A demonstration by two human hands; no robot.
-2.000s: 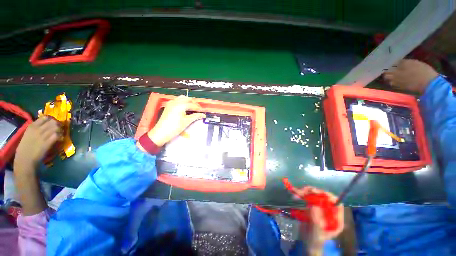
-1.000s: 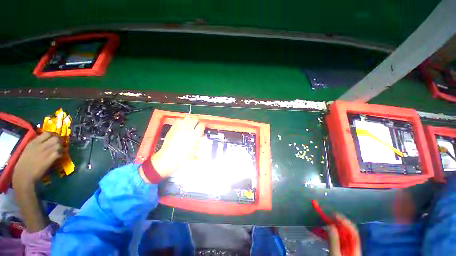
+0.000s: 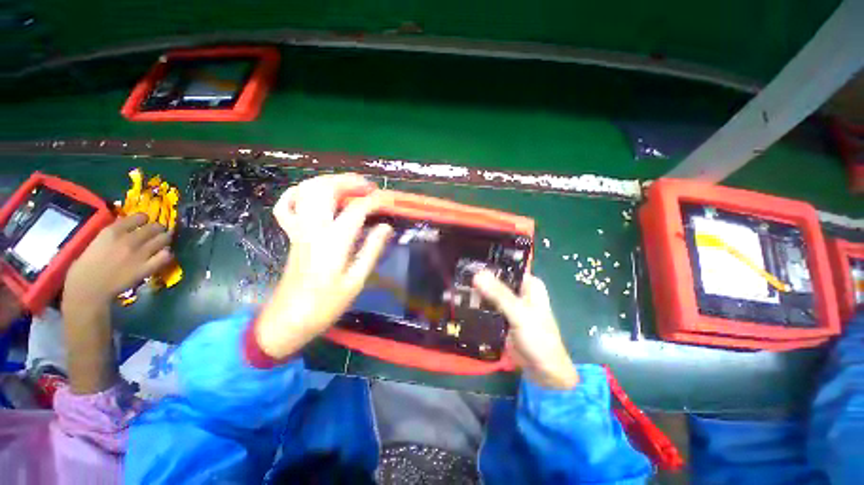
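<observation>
An open-backed tablet unit (image 3: pixel 431 284) lies in a red foam tray (image 3: pixel 407 354) in front of me, its insides showing and slightly blurred. My left hand (image 3: pixel 327 251), with a dark red band at the wrist, is over the tray's left end, thumb and fingers apart at the tablet's upper left. My right hand (image 3: pixel 531 322) is at the tablet's right side, fingertips on or just over the dark inner parts. I cannot tell if either hand holds a small part. A red tool (image 3: pixel 644 422) lies at the bench edge beside my right sleeve.
A black wired pile (image 3: pixel 232 199) and orange flex cables (image 3: pixel 150 204) lie left, beside another person's hand (image 3: pixel 114 260). Stacked trays (image 3: pixel 663 270) stand right, past cream-white scraps (image 3: pixel 595 273). A tray (image 3: pixel 254 90) is on the far belt, a dark panel (image 3: pixel 654 142) farther right.
My right hand has left the red tool and come up onto the tablet's right side. My left hand stays at the left end. The far-belt tray has shifted right. The tablet's glare has faded.
</observation>
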